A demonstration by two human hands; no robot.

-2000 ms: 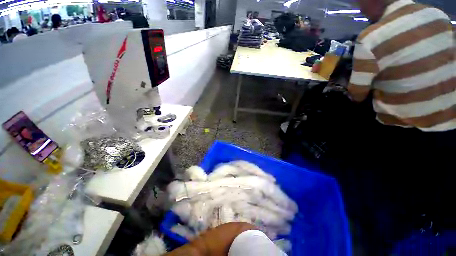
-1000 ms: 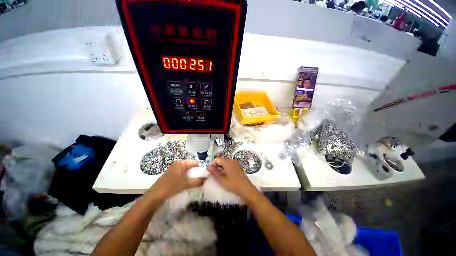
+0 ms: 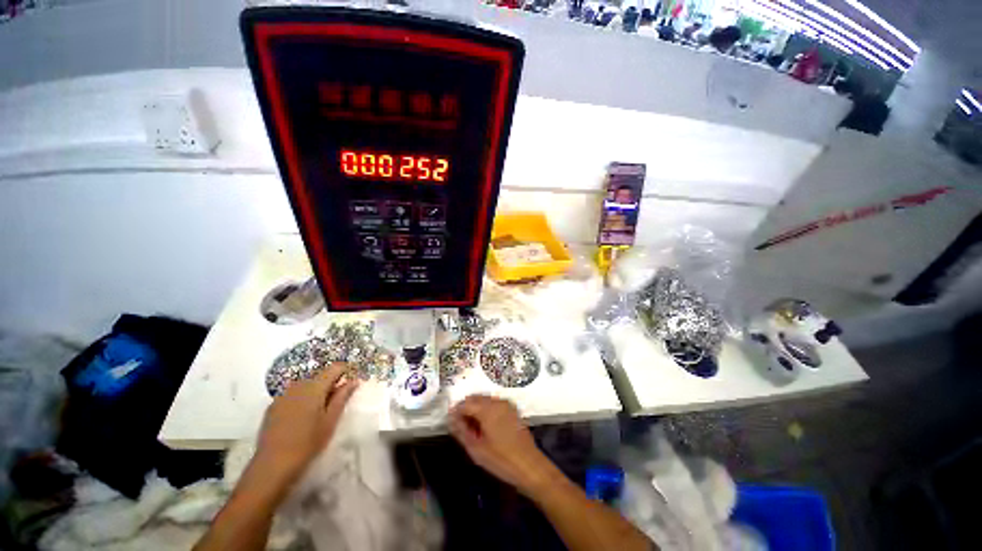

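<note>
The snap machine's black control panel (image 3: pixel 388 161) shows 000252 in red. Its lower die (image 3: pixel 416 385) stands bare below the nose at the table front. My left hand (image 3: pixel 302 418) has its fingertips at the front edge of the left well of silver parts (image 3: pixel 323 353); whether it pinches a part is hidden. My right hand (image 3: pixel 493 433) is right of the die at the table's front edge, fingers curled; I cannot tell if it holds something small. White fur trim (image 3: pixel 345 490) hangs blurred below the table edge, between my forearms.
The right well (image 3: pixel 509 362) holds silver parts. Behind are a yellow tray (image 3: pixel 528 250) and an upright phone (image 3: pixel 621 205). A clear bag of fasteners (image 3: pixel 678 312) and a second machine (image 3: pixel 861 215) are right. A blue crate (image 3: pixel 786 517) with fur is lower right. More fur (image 3: pixel 140 511) lies lower left.
The view swung from the crate at the right to the machine. My hands, together at the die one second ago, are now apart, and the fur is lower. The counter went from 251 to 252.
</note>
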